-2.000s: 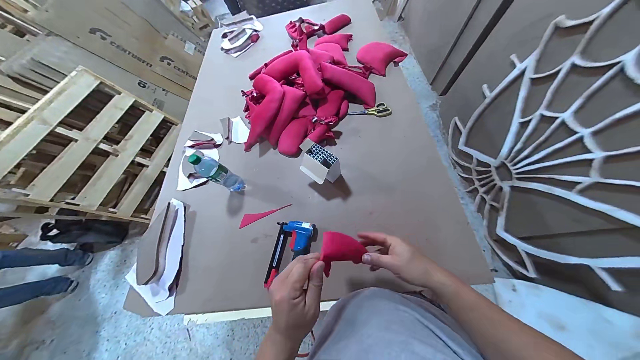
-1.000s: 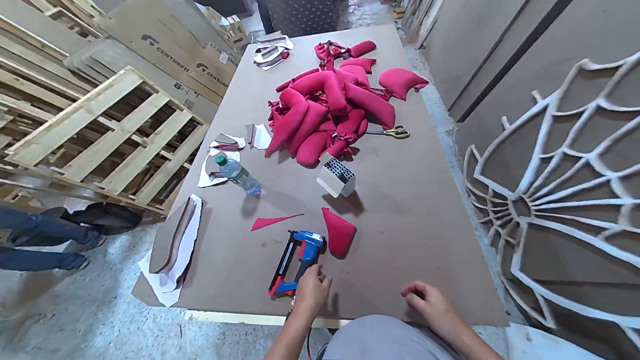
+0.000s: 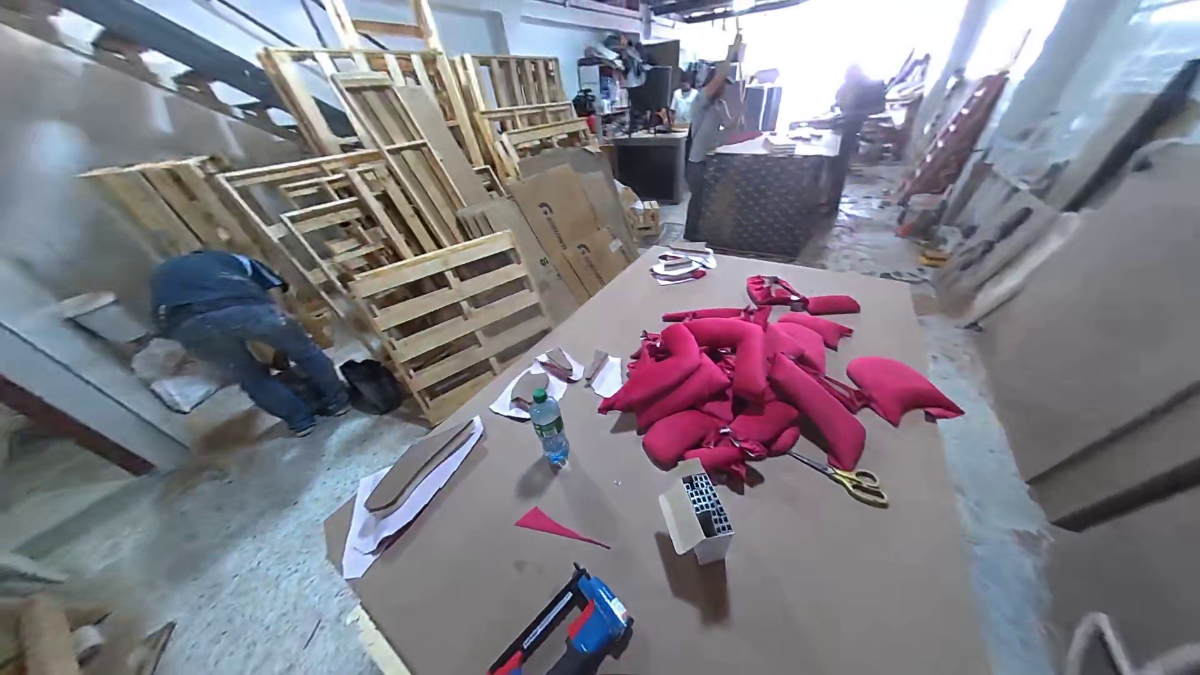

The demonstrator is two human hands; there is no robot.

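Note:
Neither my left hand nor my right hand shows in the head view. At the bottom edge a blue, black and red staple gun [image 3: 589, 619] lies on the table, partly cut off by the frame. Beyond it are a thin scrap of red fabric [image 3: 555, 528] and an open white box of staples [image 3: 705, 525]. A large pile of red fabric-covered padded pieces [image 3: 741, 375] covers the middle of the table, and one more padded piece [image 3: 895, 386] lies at its right. Yellow-handled scissors [image 3: 855, 483] rest at the pile's near right side.
A plastic water bottle [image 3: 550, 431] stands left of the pile. Templates on white sheets [image 3: 412, 497] lie along the table's left edge. Wooden pallets [image 3: 459, 319] and cardboard [image 3: 562, 220] lean at the left. One person [image 3: 253, 319] bends over there; another [image 3: 708, 122] stands at a far table.
The view has swung up toward the room. My hands have left view. The red piece that I held two seconds ago lay beside the staple gun one second ago and is now out of view.

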